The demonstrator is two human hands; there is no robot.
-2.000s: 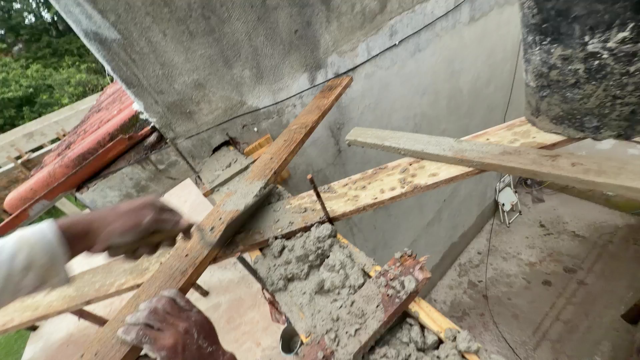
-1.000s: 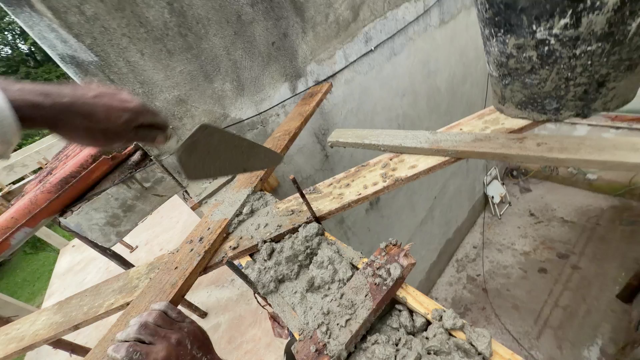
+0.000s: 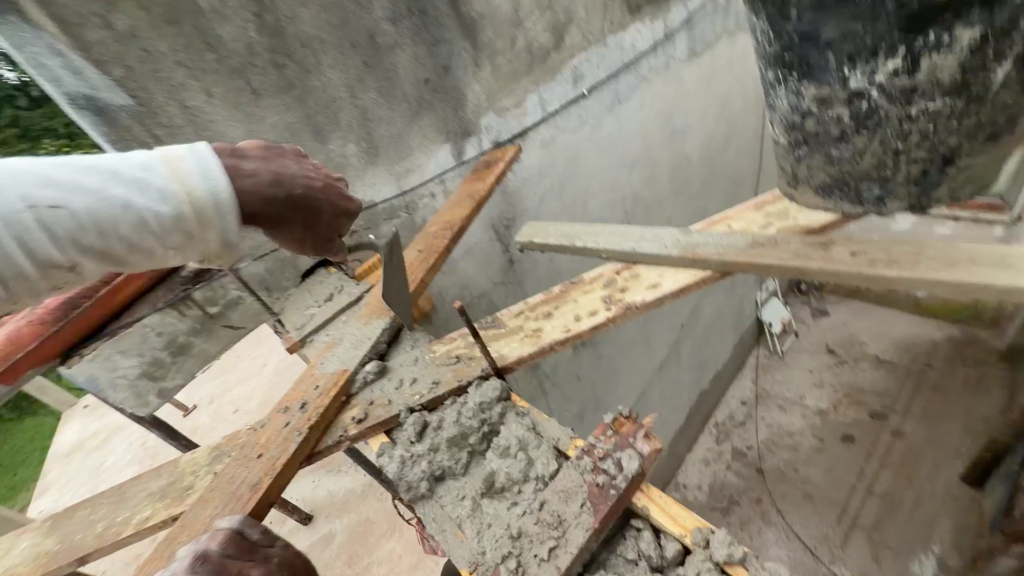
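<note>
My left hand, in a white sleeve, holds a pointing trowel by its handle. The blade stands on edge, its tip at the wet mortar beside a narrow brown wooden board. At the bottom edge, my mortar-smeared right hand grips the lower end of this board; its fingers are partly cut off by the frame. The board crosses a longer pale plank spattered with mortar. A heap of wet mortar lies below the crossing, against a brick-like block. A rusty steel rod sticks up between plank and heap.
A mortar-crusted black bucket is at upper right, above a grey plank. A rendered wall with a thin cable rises behind. Orange roof tiles lie at left. Far below at right is a concrete floor.
The trowel has moved right and down from the upper left, its blade turning from broadside to edge-on near the boards' crossing. My right hand stays on the brown board.
</note>
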